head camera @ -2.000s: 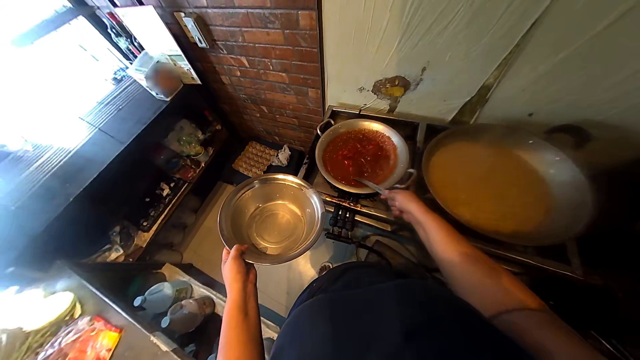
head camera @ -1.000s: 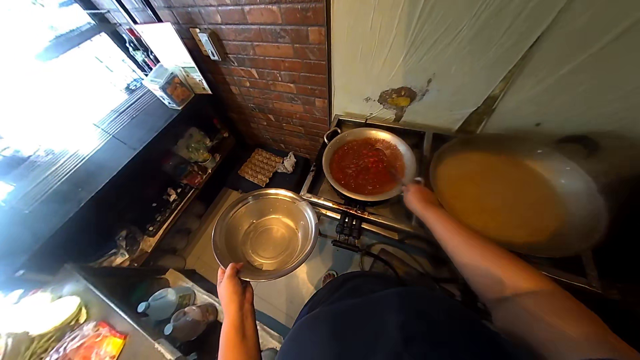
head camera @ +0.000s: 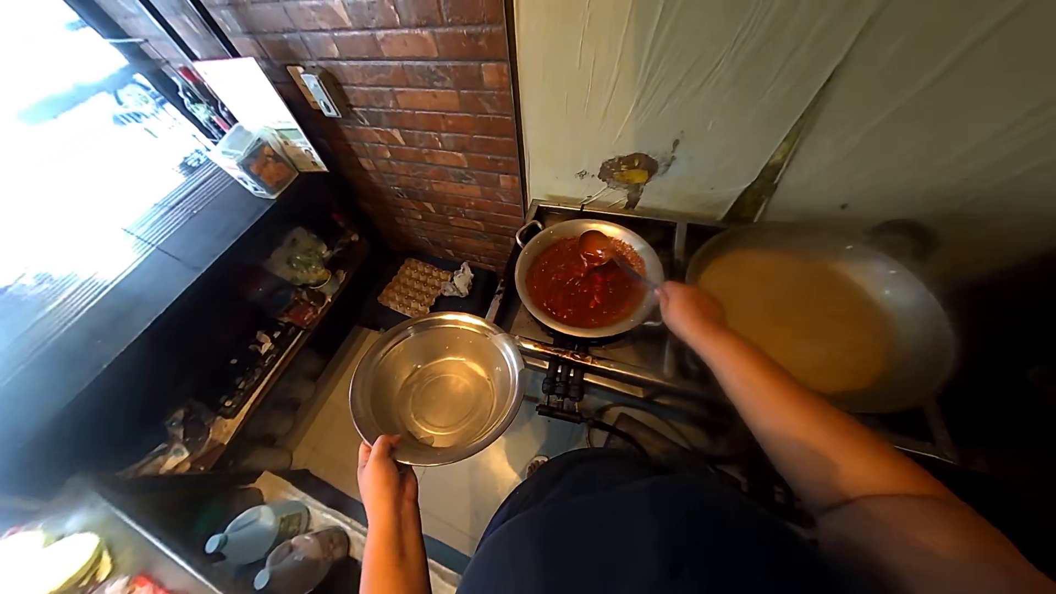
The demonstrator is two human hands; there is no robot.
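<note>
My left hand [head camera: 386, 477] grips the near rim of a wide metal basin [head camera: 437, 388], held in the air left of the stove. Only a little at its bottom edge shows; the inside is shiny. My right hand [head camera: 691, 312] is closed on the handle of a metal ladle [head camera: 596, 246], whose bowl is at the surface of a chunky red sauce [head camera: 577, 289]. That sauce fills much of a two-handled metal pan [head camera: 540, 318] on the stove. Just right of it, a larger metal wok [head camera: 928, 330] holds a yellowish-brown liquid [head camera: 792, 322], partly behind my right forearm.
Burner knobs and hoses [head camera: 565, 384] run along the stove front [head camera: 635, 375]. An egg tray [head camera: 412, 287] and crumpled paper [head camera: 458, 280] lie by the brick wall [head camera: 437, 124]. Plastic jugs [head camera: 257, 532] stand low at left, beside a metal counter [head camera: 153, 544]. A cluttered shelf [head camera: 272, 371] is further left.
The ladle's bowl, low in the sauce two seconds ago, now shows at the upper middle of the pan. My left hand keeps its hold on the basin.
</note>
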